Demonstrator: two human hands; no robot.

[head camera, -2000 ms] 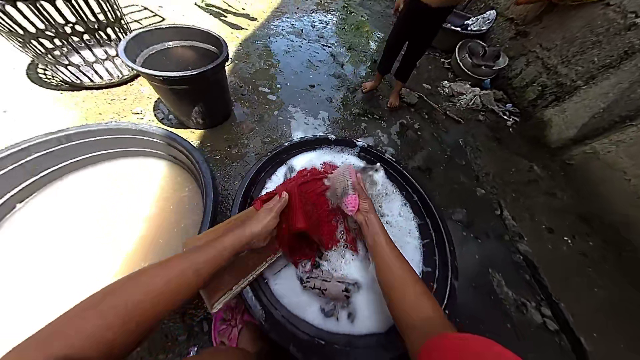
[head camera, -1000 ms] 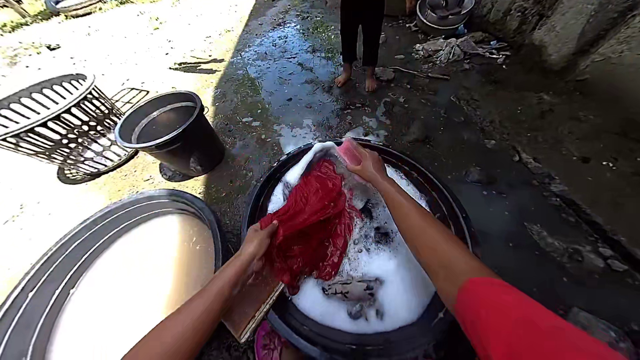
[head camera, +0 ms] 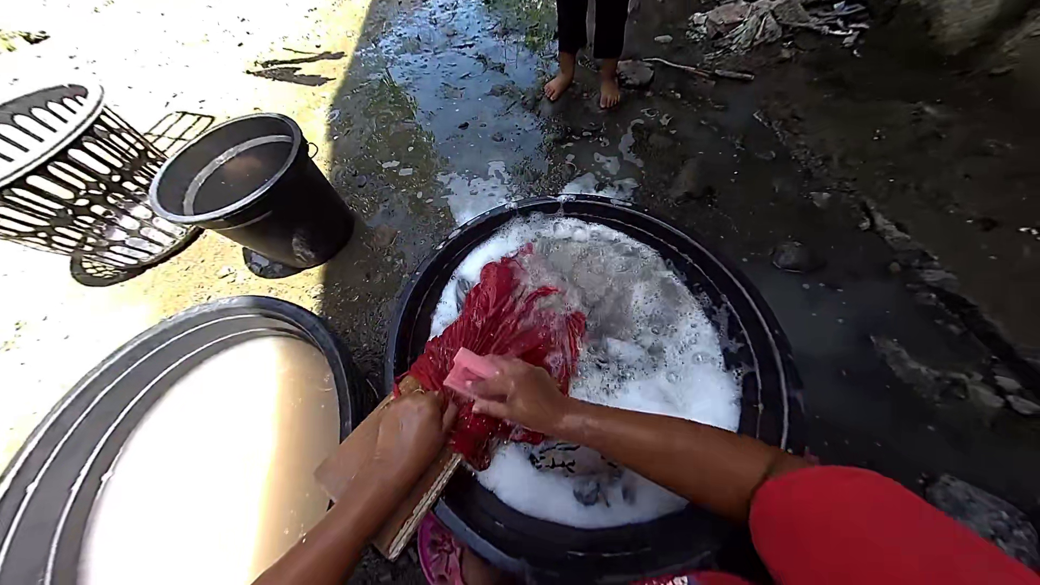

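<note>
My left hand [head camera: 414, 426] grips the upper edge of a wet red cloth [head camera: 508, 325] over a wooden board [head camera: 422, 496] that leans on the rim of a round black tub [head camera: 768, 357]. My right hand [head camera: 516, 394] holds a pink block, perhaps a soap bar [head camera: 470, 372], against the cloth, close beside my left hand. The far part of the cloth lies in the white suds [head camera: 682, 366]. A patterned grey cloth [head camera: 573, 459] sits partly under the foam near my right forearm.
A large oval basin of cloudy water [head camera: 337, 366] stands at the left, with a black bucket [head camera: 301, 211] and a slatted plastic basket [head camera: 89, 179] beyond it. A barefoot person [head camera: 597, 41] stands past the tub on wet ground. Rags and sticks [head camera: 756, 20] lie at the upper right.
My right hand has come from the tub's far side to beside my left hand, bringing the pink block onto the cloth. The cloth has dropped from a raised, spread position toward the board and suds.
</note>
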